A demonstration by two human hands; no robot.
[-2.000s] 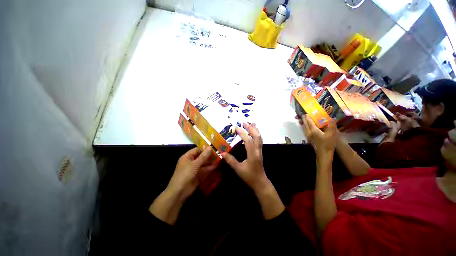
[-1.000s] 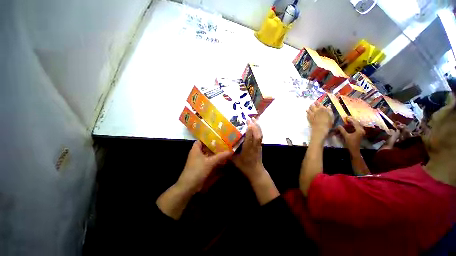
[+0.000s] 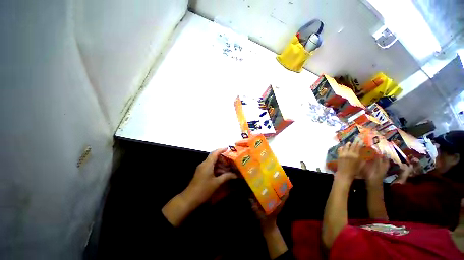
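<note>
A pair of orange retail boxes is held side by side and tilted, just off the table's front edge. My left hand grips their left end, with the thumb towards the near side. My right hand holds the lower right end from below, and its fingers are mostly hidden by the boxes. Behind them on the table stand a retail box with a white picture face and orange edge and a dark-faced retail box.
The white table meets a pale wall at left. A yellow holder stands at the back edge. Rows of orange boxes stand at right, where a person in a red shirt handles boxes. Small pieces lie nearby.
The held pair has moved right and down off the table, turned to show broad orange faces. My right hand has gone beneath it. The neighbour's hands have lifted an orange box.
</note>
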